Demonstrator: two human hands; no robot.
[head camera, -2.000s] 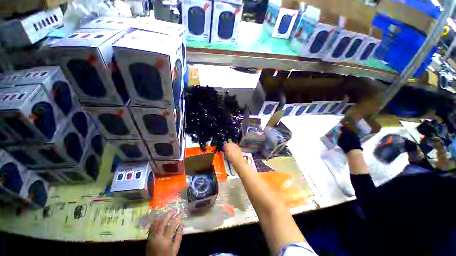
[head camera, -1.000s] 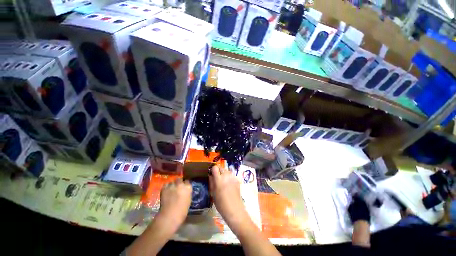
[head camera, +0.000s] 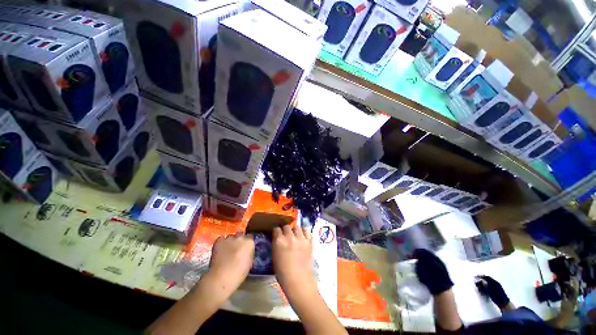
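An open retail box (head camera: 263, 269) stands on the bench in front of me, its brown flap (head camera: 269, 222) raised at the back. A dark round speaker (head camera: 262, 254) shows inside it between my hands. My left hand (head camera: 230, 262) is at the box's left side, fingers curled over the edge. My right hand (head camera: 293, 256) holds the right side, its fingers at the flap. A black cable pile (head camera: 304, 162) lies behind the box.
Closed boxes (head camera: 251, 98) are stacked high at the left, with one low box (head camera: 171, 212) before them. Open boxes (head camera: 380, 216) stand right of the cables. A coworker's black-gloved hands (head camera: 432, 271) are at the right. A green shelf (head camera: 392, 75) bears more boxes.
My left hand has come from the bench's front edge to the box's left side. My right hand has come from the cable pile to its right side. The view has tilted and shifted.
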